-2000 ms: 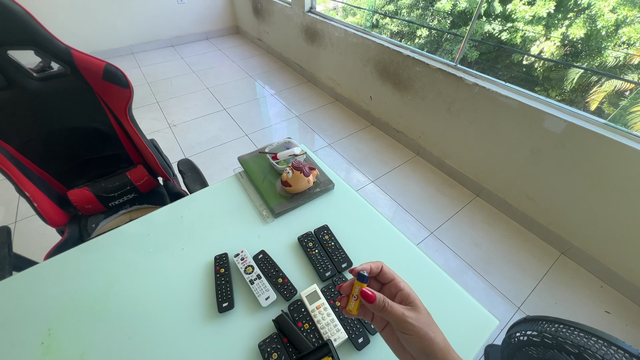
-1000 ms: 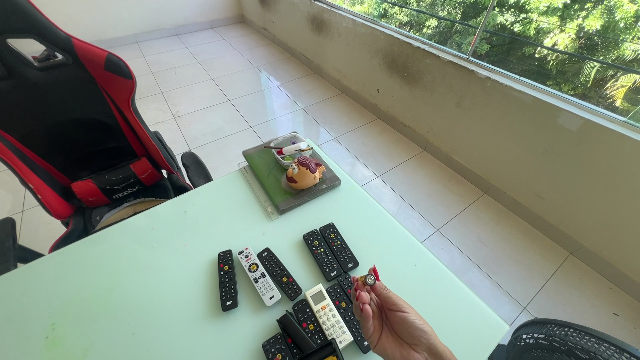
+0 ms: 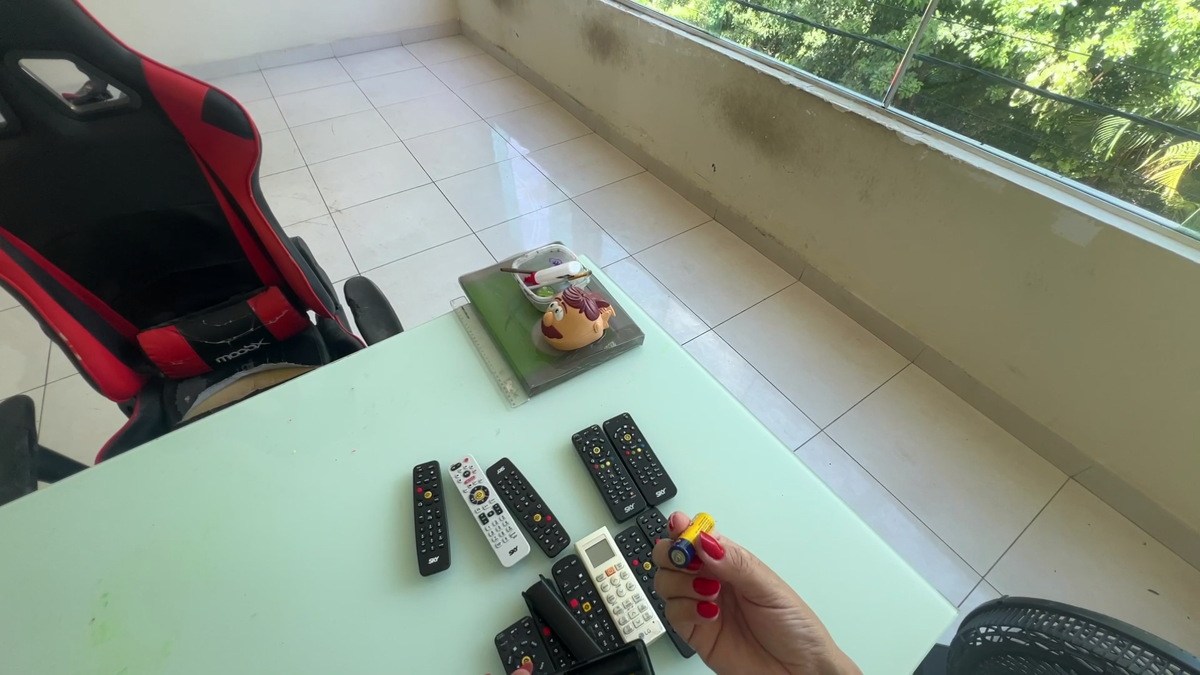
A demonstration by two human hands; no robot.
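My right hand [image 3: 741,591] pinches a yellow and blue battery [image 3: 692,540] between thumb and fingers, above the table's right part. Of my left hand [image 3: 525,668] only a fingertip shows at the bottom edge, by a black plastic object [image 3: 609,661] whose kind I cannot tell. A cream remote control with a small screen [image 3: 619,586] lies over black remotes beside my right hand. Farther left are a black remote [image 3: 431,517], a white remote [image 3: 489,511] and another black remote [image 3: 528,506]. Two black remotes [image 3: 623,467] lie side by side beyond my right hand.
At the glass table's [image 3: 281,525] far corner, a green and grey flat case [image 3: 497,300] bears a face-shaped figurine [image 3: 574,319] and a plastic tub [image 3: 544,267]; a clear ruler [image 3: 492,361] lies alongside. A red and black chair [image 3: 216,141] stands left, a black fan [image 3: 1078,637] lower right.
The battery in my right hand has been turned: upright two seconds ago, then end-on to the view, now slanted with its blue end low. The remotes have stayed in place.
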